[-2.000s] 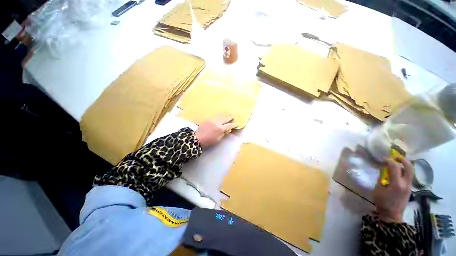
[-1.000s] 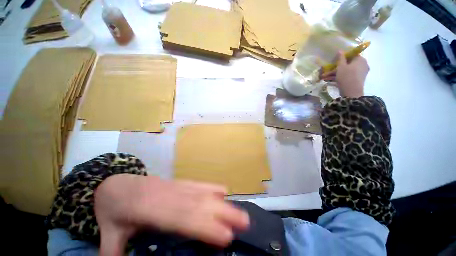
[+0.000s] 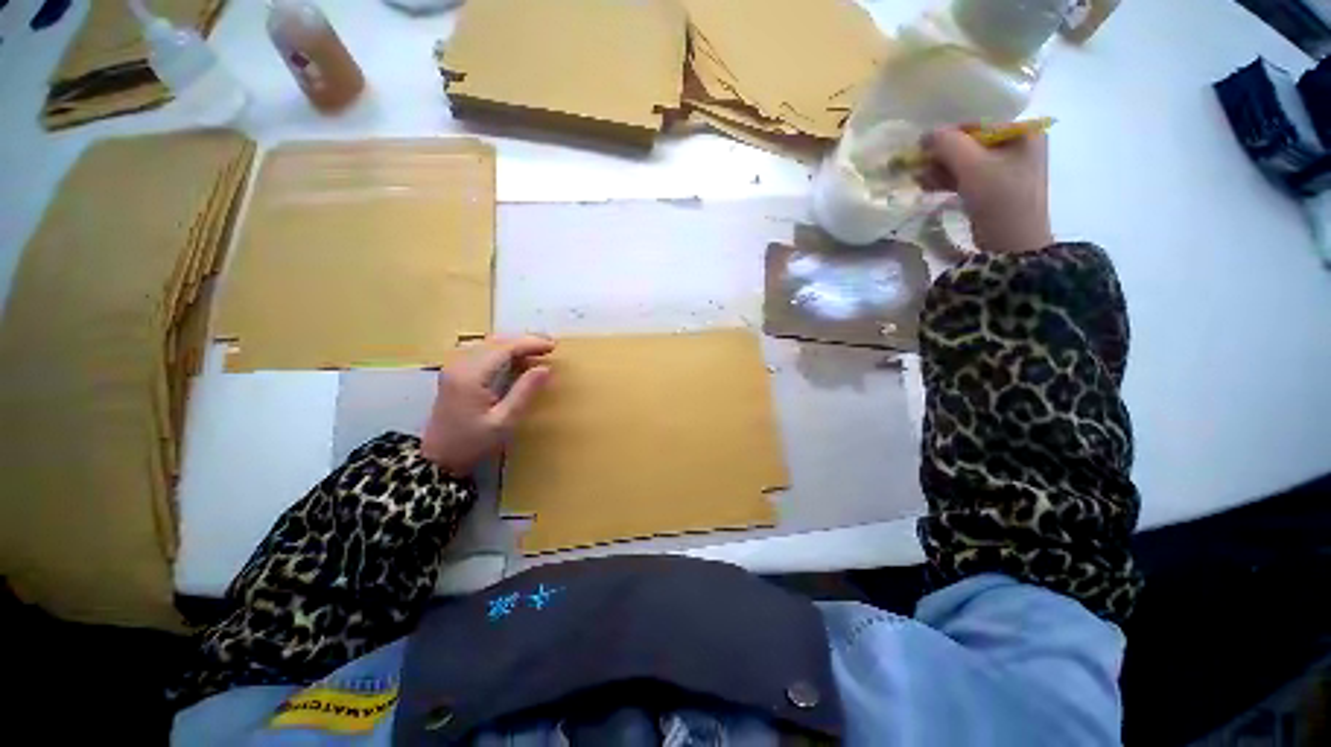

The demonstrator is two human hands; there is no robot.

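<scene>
A tan leather panel (image 3: pixel 642 438) with notched corners lies on the pale grey work board (image 3: pixel 613 263) in front of me. My left hand (image 3: pixel 489 397) is at its upper left edge, fingers apart, holding nothing. My right hand (image 3: pixel 993 183) holds the yellow-handled glue brush (image 3: pixel 1019 132). The brush tip is hidden or blurred against the large white glue bottle (image 3: pixel 869 183). The glue plate (image 3: pixel 847 292), dark with whitish wet glue, lies just below the bottle, right of the panel.
Another panel (image 3: pixel 365 256) lies at the left, beside a long stack of leather pieces (image 3: pixel 110 336). Notched panel piles (image 3: pixel 562 66) stand at the far side. A brownish bottle (image 3: pixel 314 56) and a clear nozzle bottle (image 3: pixel 190 66) stand far left. Dark objects (image 3: pixel 1270 124) lie far right.
My left hand has moved from low in front of me up to the panel's upper left edge. My right hand stays by the glue bottle with the brush. The view has turned since the first frame.
</scene>
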